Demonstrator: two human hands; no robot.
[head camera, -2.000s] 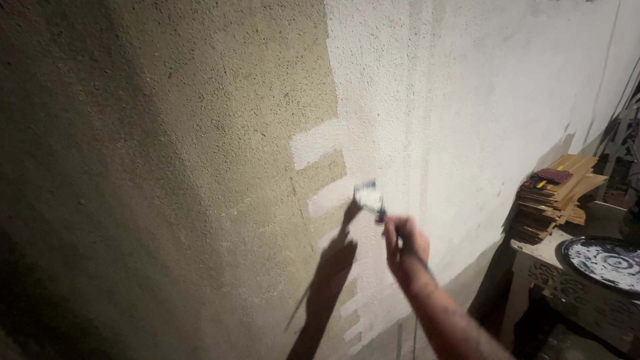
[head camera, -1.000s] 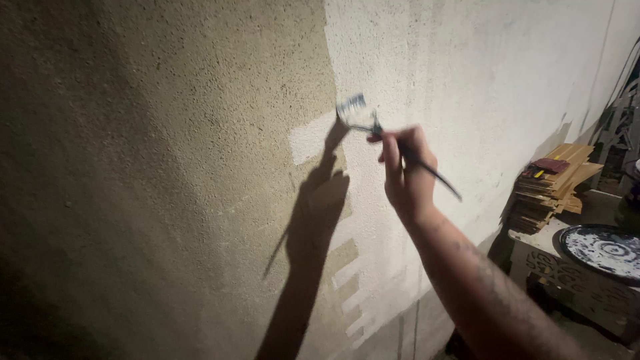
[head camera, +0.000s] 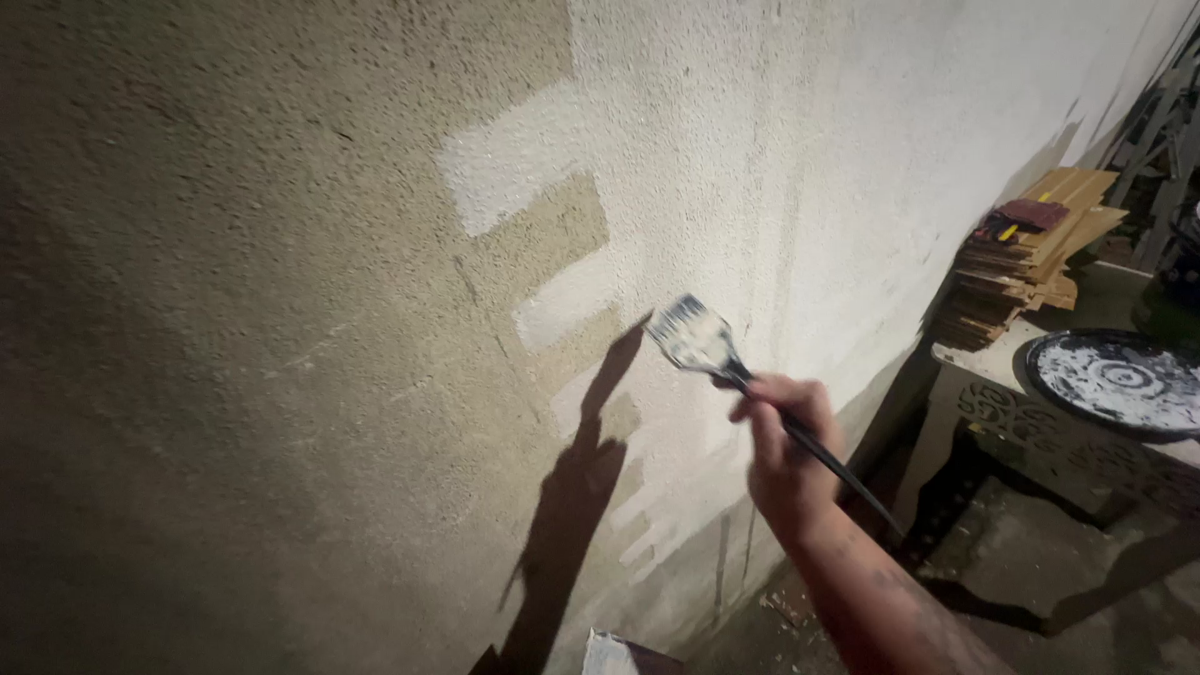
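Note:
My right hand grips the black handle of a flat paintbrush, whose bristles and ferrule are coated with white paint. The brush head points up and left, close in front of the rough plaster wall; whether it touches the wall, I cannot tell. White paint covers the right part of the wall, and short white strokes reach left from its uneven edge over the bare grey-beige surface. A shadow of the arm and brush falls on the wall. My left hand is out of view.
On the right, a low table with a cut-out pattern bears a stack of wooden or cardboard pieces and a round black lid smeared with white paint. A white-smeared object shows at the bottom edge.
The top stroke looks broader than two seconds ago. From one second ago, my right hand and the brush have moved down along the painted edge.

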